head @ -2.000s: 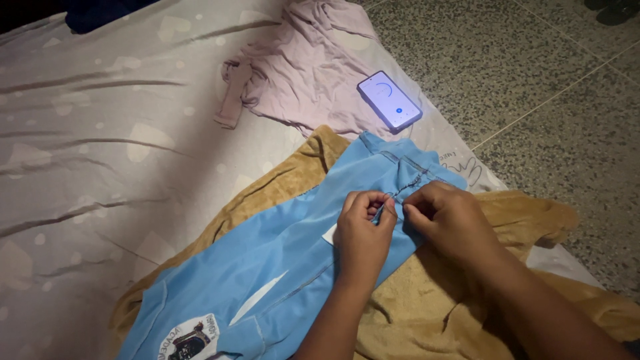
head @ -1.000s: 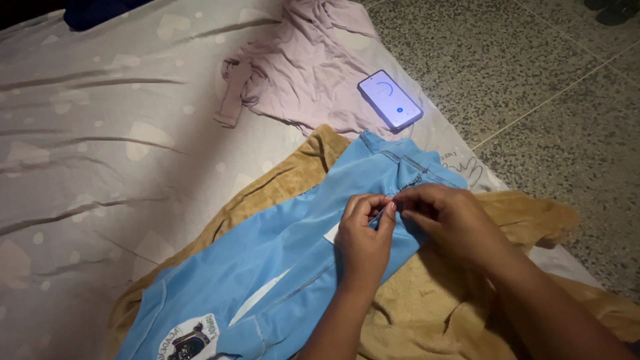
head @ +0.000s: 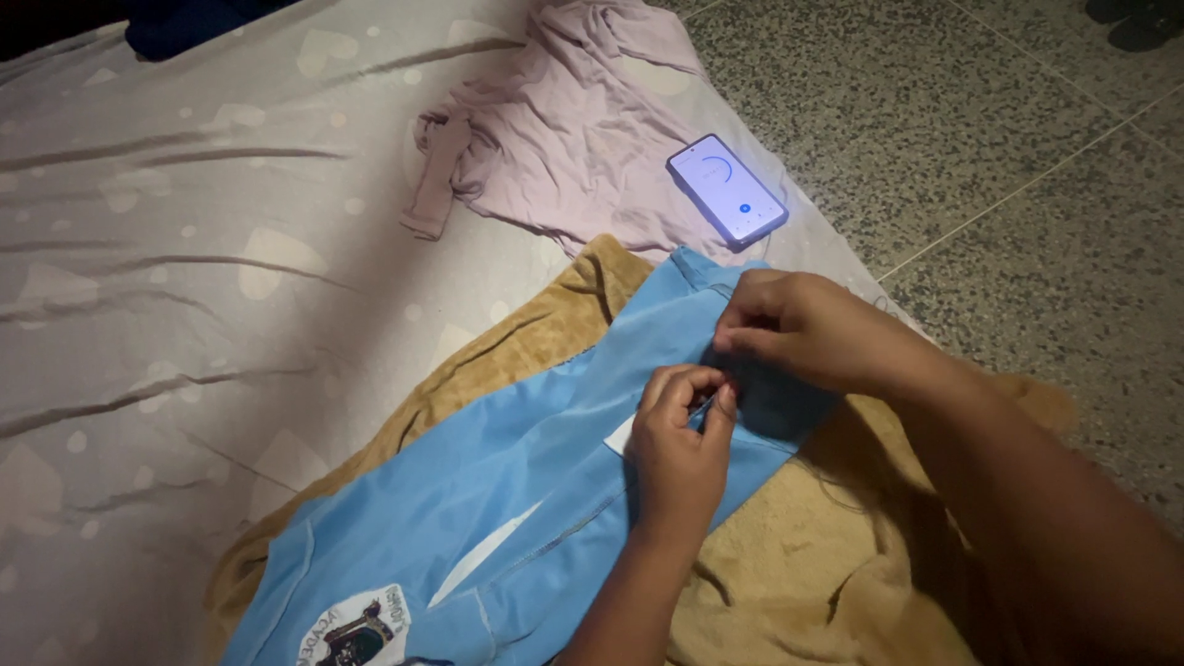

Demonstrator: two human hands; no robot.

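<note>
A blue garment [head: 518,444] with a stitched seam, white parts and an embroidered patch [head: 356,629] lies over a tan plush cloth [head: 786,564]. My left hand [head: 684,435] pinches a fold of the blue fabric between thumb and fingertips, beside a small white piece [head: 620,435]. Above and to its right, my right hand [head: 786,324] is raised over the garment with thumb and index finger pinched together. Whatever may be between those fingertips is too small to tell. A thin dark thread [head: 832,486] loops over the tan cloth below my right forearm.
A lit smartphone [head: 728,191] rests at the bed's edge beside a crumpled pink garment [head: 573,129]. The bed has a pale sheet with hearts [head: 185,333]. Speckled floor tiles [head: 943,139] lie to the right. A dark blue cloth [head: 199,23] is at the top left.
My right hand has moved up and away from my left fingertips, where the two hands were close together before. My left hand remains pinched on the blue fabric.
</note>
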